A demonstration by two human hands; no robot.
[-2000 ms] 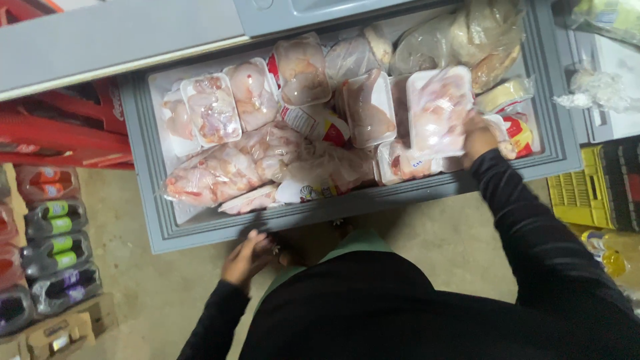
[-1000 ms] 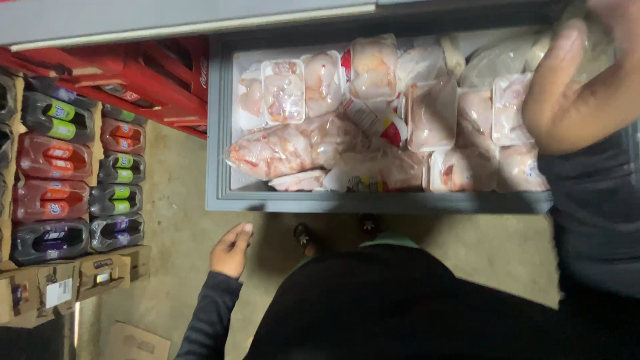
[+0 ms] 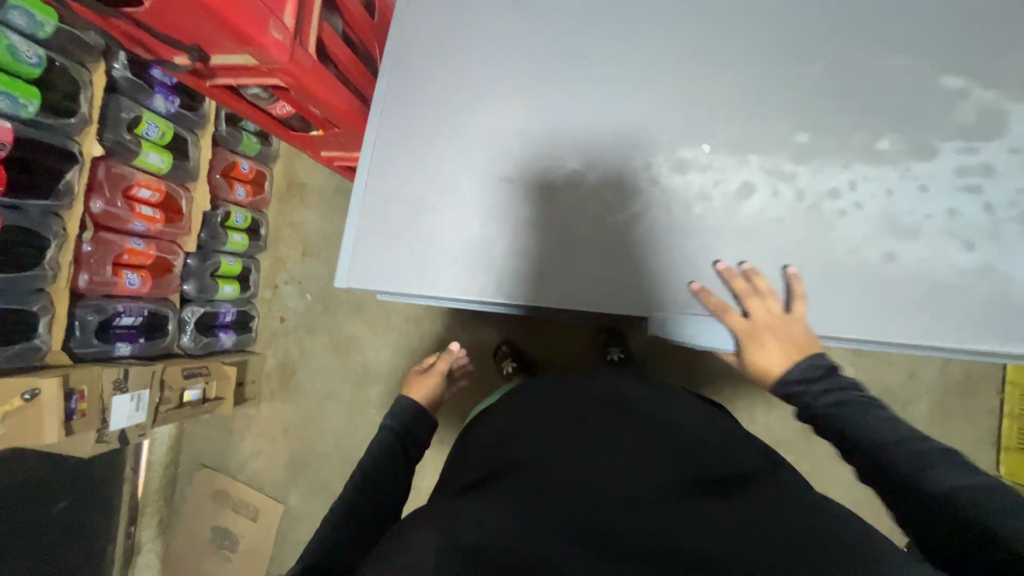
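The lid of a chest freezer [image 3: 480,216], pale grey with wet spots on its right part, lies down over the freezer and hides what is inside. My right hand [image 3: 764,320] is spread, palm down, at the lid's front edge; nothing is held in it. In front of the freezer, to the left, my left hand [image 3: 438,376] hangs over the floor with its fingers loosely bent and holds nothing.
Red plastic crates [image 3: 280,72] with bottles stand against the freezer's left side. Packs of soft drink bottles [image 3: 132,264] fill the far left above cardboard trays [image 3: 128,400]. Flattened cardboard [image 3: 224,520] lies on the floor. A yellow crate [image 3: 1012,424] shows at the right edge.
The freezer, open with packed raw chicken in view in both earlier frames, is now closed. My right hand has gone from the chicken packs, then raised at the right, to the lid's front edge.
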